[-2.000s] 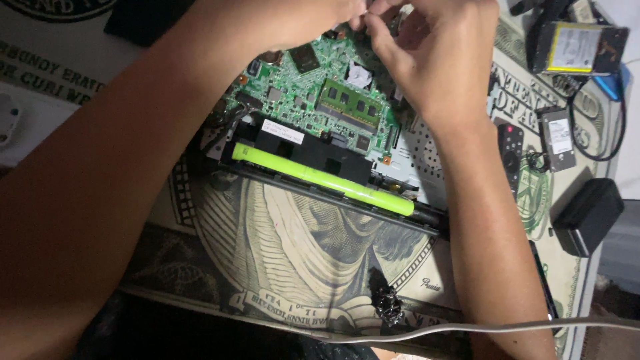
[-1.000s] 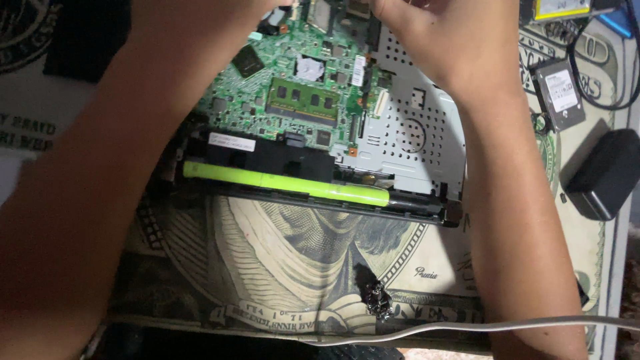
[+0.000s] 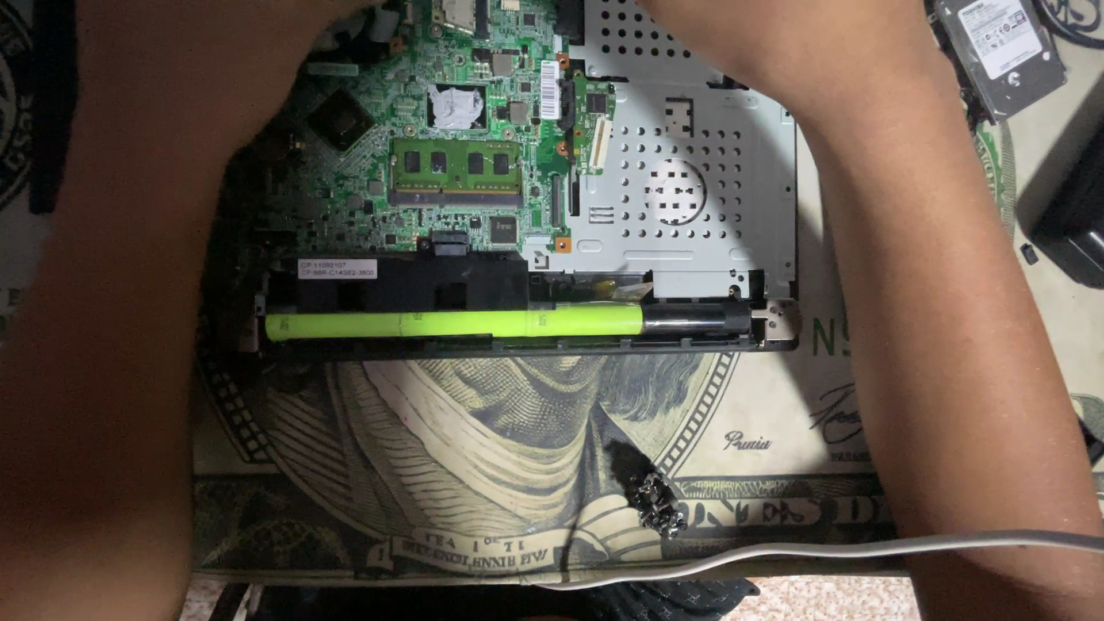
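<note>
An opened laptop base lies with its green motherboard [image 3: 371, 198] facing up. My left hand [image 3: 276, 26] is at the board's upper left, with only its wrist end showing. The heel of my right hand [image 3: 733, 26] is over the upper right of the perforated metal plate [image 3: 724, 250]. The fingers of both hands are past the top edge, so what they hold or touch is hidden. On the board are a memory module [image 3: 457, 166] in its slot and a chip with grey-white paste [image 3: 456, 107]. A lime-green tube-shaped part [image 3: 448, 323] runs along the laptop's near edge.
A pile of small screws [image 3: 657, 504] lies on the banknote-print mat [image 3: 483, 414] in front of the laptop. A pale cable [image 3: 776, 548] crosses the near edge. At the right are a hard drive [image 3: 1000, 52] and a black box-like object [image 3: 1074, 216].
Two seconds ago the fingers of both hands showed close together above the board; now they are out of frame. The view has shifted and sits closer over the laptop.
</note>
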